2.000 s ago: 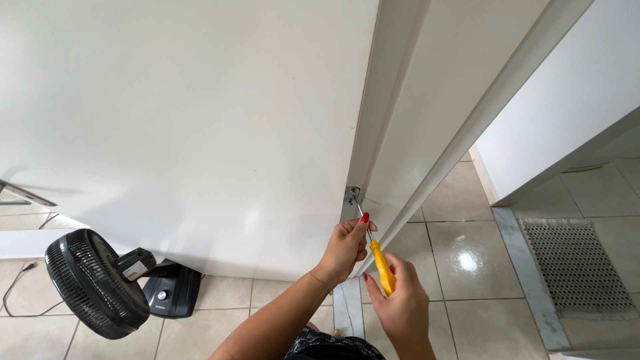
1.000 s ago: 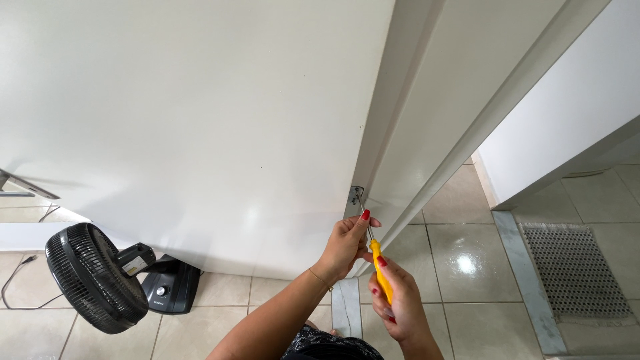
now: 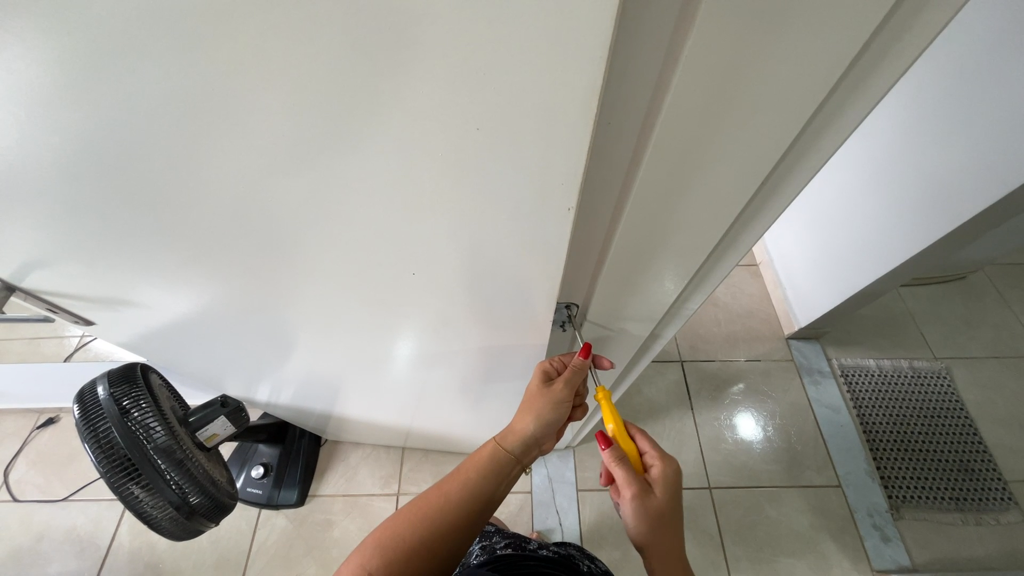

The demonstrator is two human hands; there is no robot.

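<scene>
My right hand (image 3: pixel 644 488) grips the yellow handle of a screwdriver (image 3: pixel 616 424). My left hand (image 3: pixel 556 396) pinches the screwdriver's metal shaft between thumb and fingers, partway along it. The shaft points up toward a metal hinge (image 3: pixel 564 317) set between the edge of the white door (image 3: pixel 384 200) and the white door frame (image 3: pixel 664 200). Screws or screw holes show as dark spots on the hinge. Whether the tip sits in a screw head is too small to tell.
A black fan (image 3: pixel 152 452) stands on the tiled floor at the lower left, its cord (image 3: pixel 48 500) beside it. A door handle (image 3: pixel 48 308) juts out at the left edge. A woven mat (image 3: pixel 924 436) lies beyond a stone threshold strip (image 3: pixel 848 456) at the right.
My right hand has changed its hold on the yellow handle since the earlier frames. My left hand stays on the shaft. The view has shifted slightly.
</scene>
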